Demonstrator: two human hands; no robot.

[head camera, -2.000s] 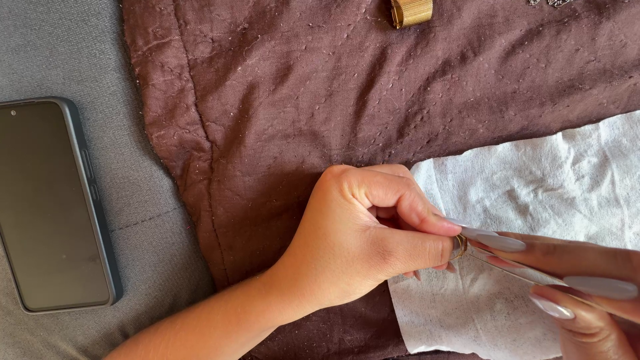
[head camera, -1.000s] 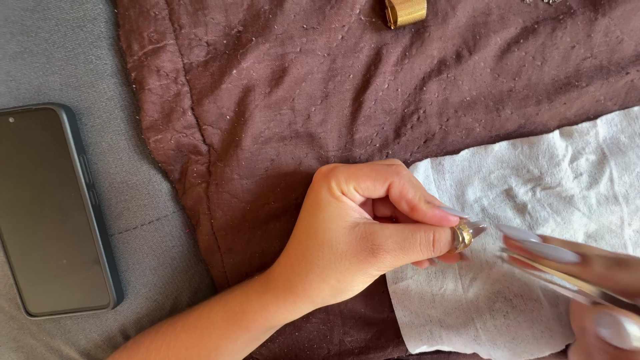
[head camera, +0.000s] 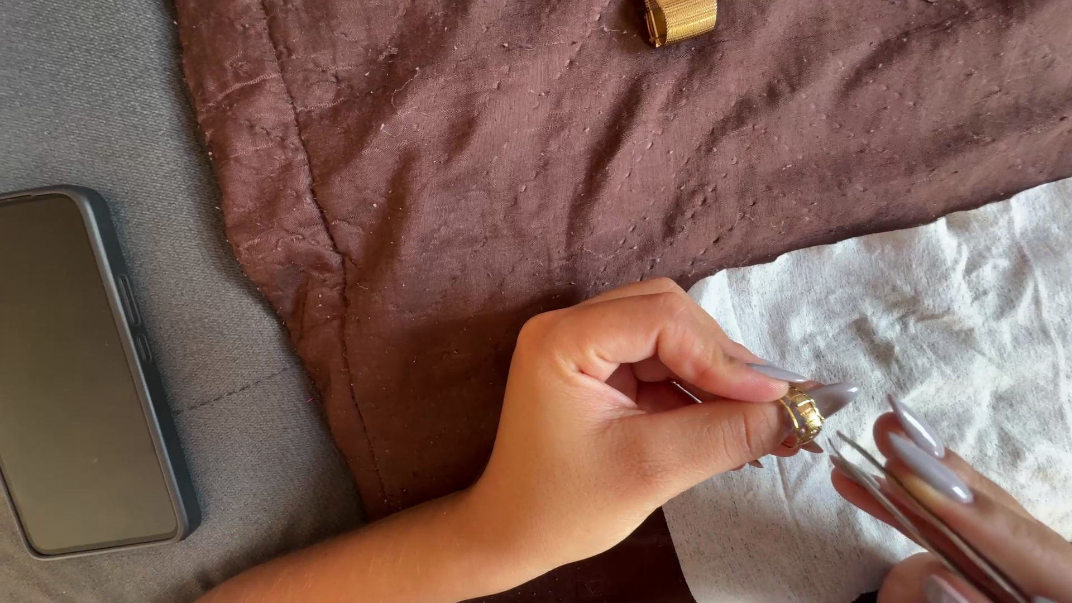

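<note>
My left hand (head camera: 620,419) pinches a small gold-coloured metal piece (head camera: 804,416), possibly a ring or chain links, between thumb and fingertips above a white cloth (head camera: 946,276). A thin metal strand shows behind the thumb, inside the curl of the fingers. At the lower right, my right hand (head camera: 980,511) grips metal tweezers (head camera: 921,511). Their slim tips are slightly apart, just right of the gold piece and not touching it. Long, glossy grey nails cover part of the tweezers.
Under the white cloth lies a wrinkled brown fabric (head camera: 469,193) over a grey textile surface (head camera: 92,92). A dark-cased smartphone (head camera: 84,377) rests at the left. Near the top edge sits a folded gold-coloured mesh band (head camera: 682,18).
Two seconds ago the tweezers' tips were at the gold piece; they moved off to the right and are now close beside it. My left hand has stayed nearly in place.
</note>
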